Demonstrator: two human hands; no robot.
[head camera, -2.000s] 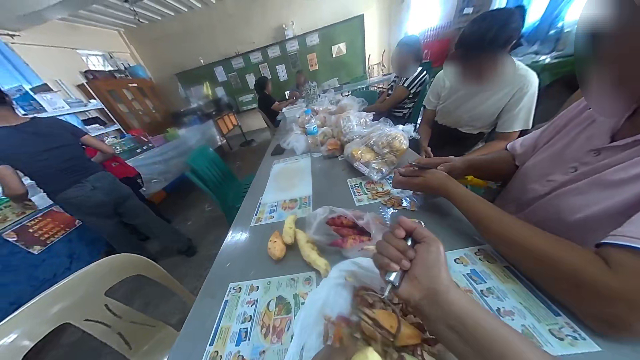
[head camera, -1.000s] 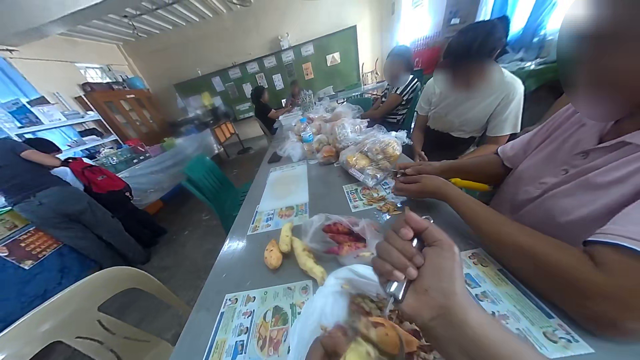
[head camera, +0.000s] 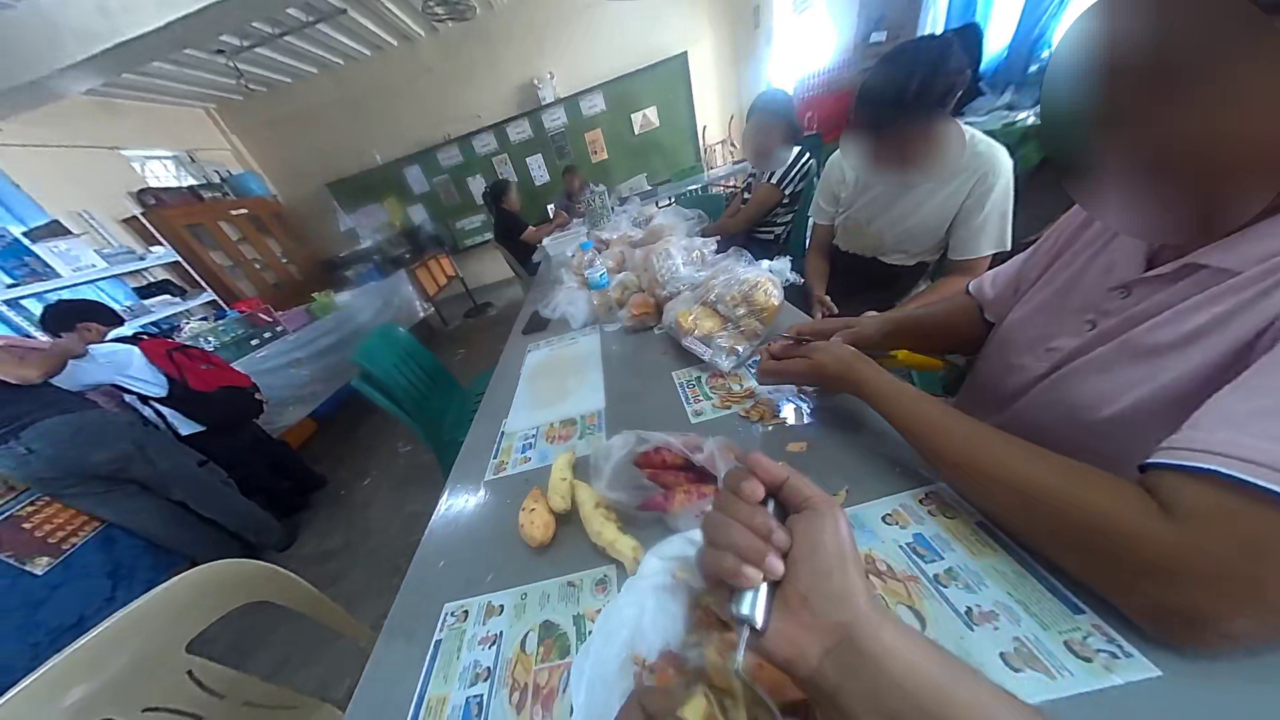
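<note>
My right hand (head camera: 790, 570) is closed around the metal handle of a utensil (head camera: 752, 605), whose thin shaft points down over a white plastic bag (head camera: 640, 620) of peelings at the bottom edge. My left hand (head camera: 655, 695) shows only in small, blurred part beside the peelings; whether it holds something is not clear. Left of the bag lie peeled pale root crops (head camera: 605, 525) and an orange-brown sweet potato (head camera: 537, 518). Just beyond my right hand sits a clear plastic bag (head camera: 625, 462) with red-skinned root crops (head camera: 675, 480).
Printed placemats (head camera: 510, 645) lie on the grey table (head camera: 420, 600). Bags of food (head camera: 725, 310) and a water bottle (head camera: 597, 280) stand farther along. A co-worker's hands (head camera: 820, 355) work at the right. A beige plastic chair (head camera: 240, 600) and a green chair (head camera: 410, 380) stand at the left.
My right hand stays on the utensil over the bag. In the left background, a person with a red and black backpack shows more fully than two seconds ago.
</note>
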